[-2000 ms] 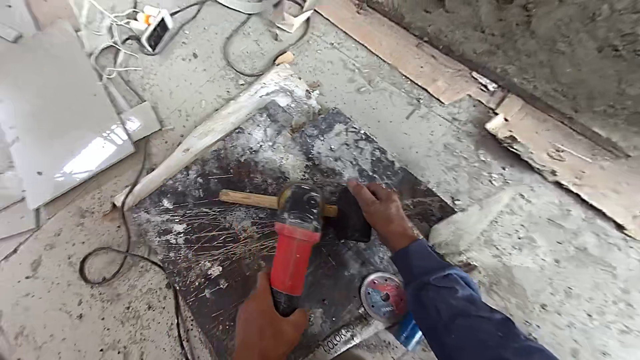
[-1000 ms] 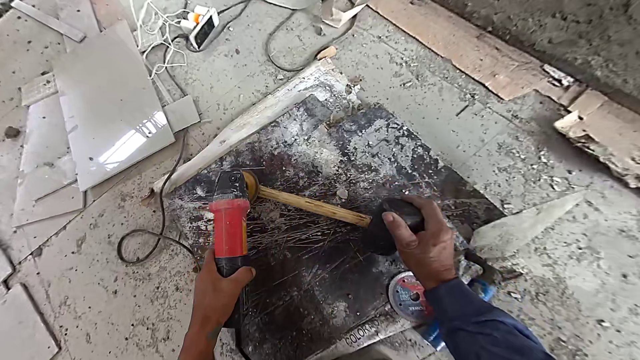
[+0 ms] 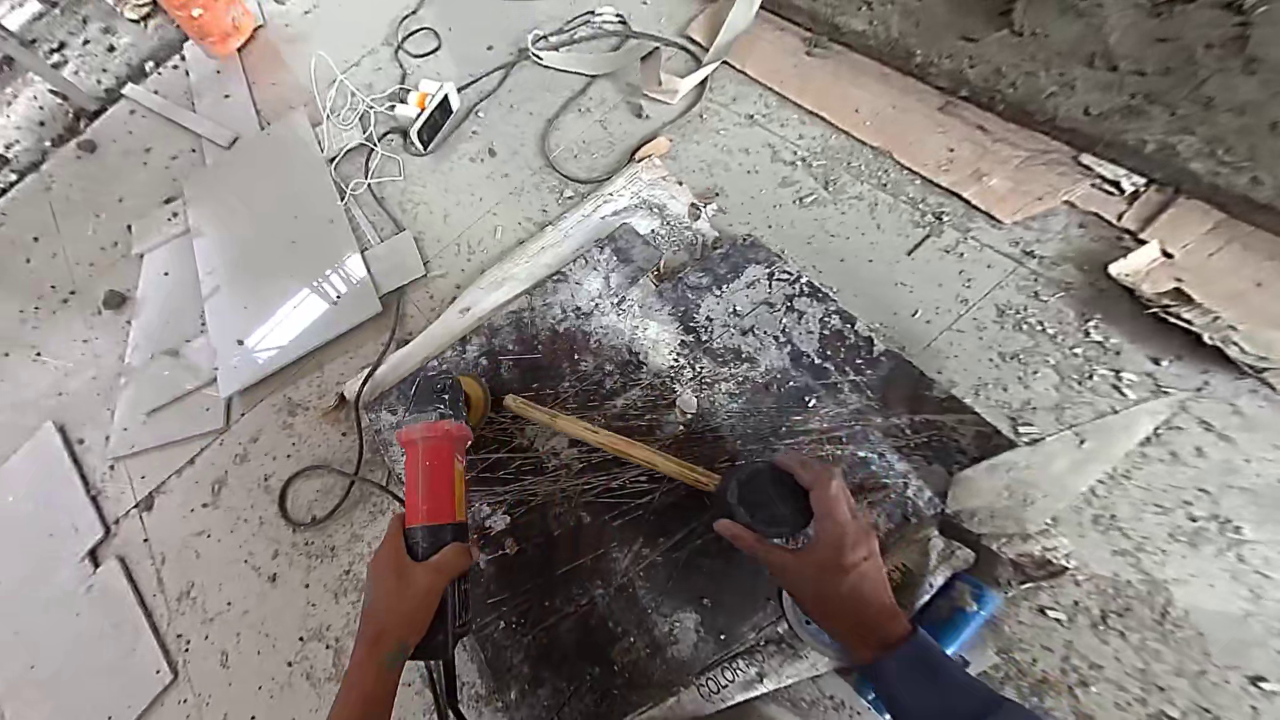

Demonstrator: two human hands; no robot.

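Note:
My left hand [image 3: 415, 580] grips the black handle of a red and black angle grinder [image 3: 436, 470], whose head and yellowish disc [image 3: 474, 400] lie over the left part of a dark, scratched board [image 3: 600, 560]. My right hand [image 3: 830, 560] holds the black head of a mallet [image 3: 766, 498] between thumb and fingers. The mallet's wooden handle [image 3: 610, 440] points up and left, its end a little right of the disc. A round disc [image 3: 805, 625] is partly hidden under my right wrist. Beside that forearm lies a blue object [image 3: 955, 610], partly covered.
Cut pale tiles [image 3: 270, 250] lie on the floor at the left. A power strip [image 3: 434, 117] with tangled white cables is at the upper left. The grinder's dark cord [image 3: 355, 480] loops beside the board. Cardboard strips [image 3: 920, 120] run along the wall, and an orange object [image 3: 212, 22] stands far left.
The grinder has moved left, away from the mallet, which it overlapped two seconds ago. The mallet's handle now slants up to the left, and my right hand has shifted its hold on the head.

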